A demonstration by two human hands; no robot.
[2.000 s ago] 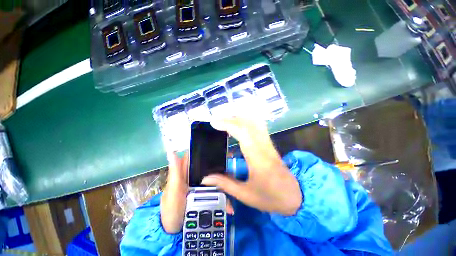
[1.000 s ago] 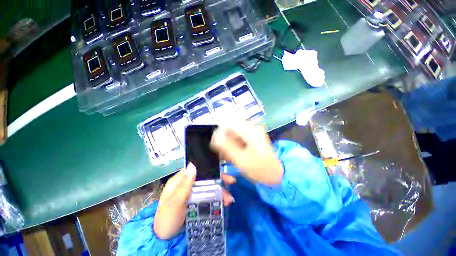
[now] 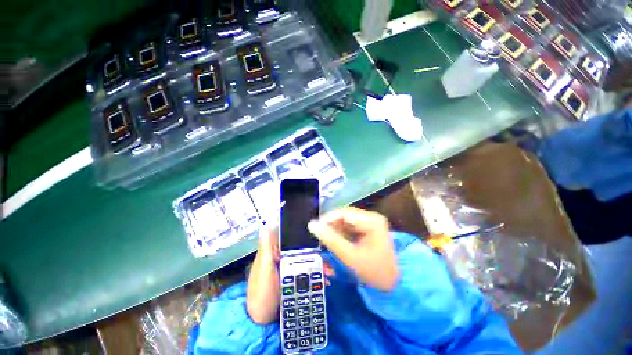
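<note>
An open flip phone point(image 3: 303, 298) is upright in front of me, silver keypad below and black screen half above. My left hand point(image 3: 263, 277) holds it from the left and behind, fingers partly hidden by the phone. My right hand point(image 3: 360, 243) is at the right edge of the black screen, thumb and fingertips pinched together at its lower right. I cannot tell whether anything thin is between them. The small lens tray point(image 3: 229, 208) with dark pieces in two rows lies on the bench just behind the phone.
The large phone tray point(image 3: 229, 118) with closed phones stands at the back left. A white cloth point(image 3: 397, 116) and a squat bottle point(image 3: 470, 73) are on the green bench. A screwdriver point(image 3: 441, 240) and crinkled plastic lie right. Another phone tray and a person's blue sleeve point(image 3: 589, 156) are far right.
The view has shifted, so the trays sit lower and further left. My right hand has moved down from the upper screen to its lower right edge. The phone stays in my left hand.
</note>
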